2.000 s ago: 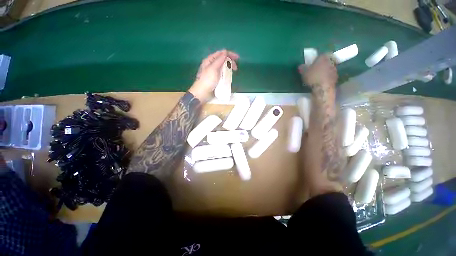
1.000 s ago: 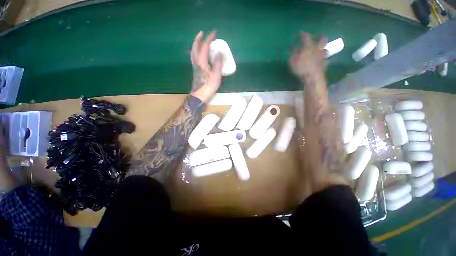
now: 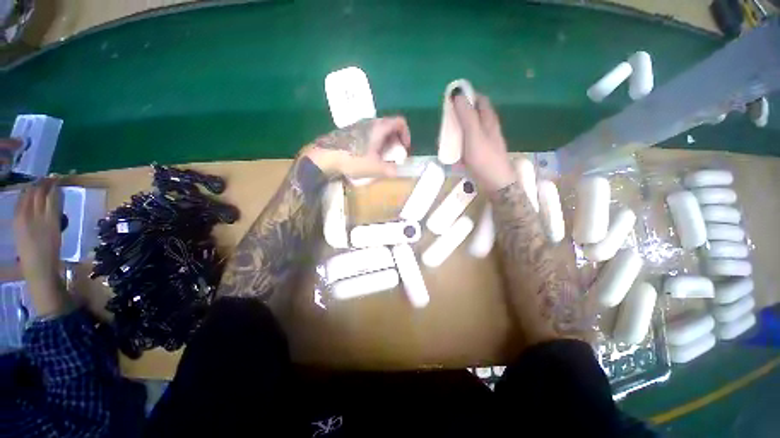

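My left hand [image 3: 387, 145] is over the belt's near edge, closed on a white half unit [image 3: 396, 155]; mostly its end shows, the rest hidden by the fingers. My right hand [image 3: 484, 141] holds another white half unit [image 3: 450, 128] tilted upright, its dark spot near the top. The two held halves are apart. A white paired unit [image 3: 351, 97] lies on the green belt beyond my left hand. Several loose halves [image 3: 362, 263] lie on the bench between my forearms, two showing dark round spots.
A heap of black cables [image 3: 162, 257] is at left, beside pale box inserts [image 3: 77, 224] and another person's hand. At right, more halves [image 3: 635, 314] lie on and around clear plastic [image 3: 654, 248]. A grey-white post [image 3: 676, 94] crosses the belt [image 3: 214, 85], with two halves behind it.
The paired unit has left my left hand and lies on the belt. My left hand moved back to the bench edge and took a half. My right hand moved left, now with a half.
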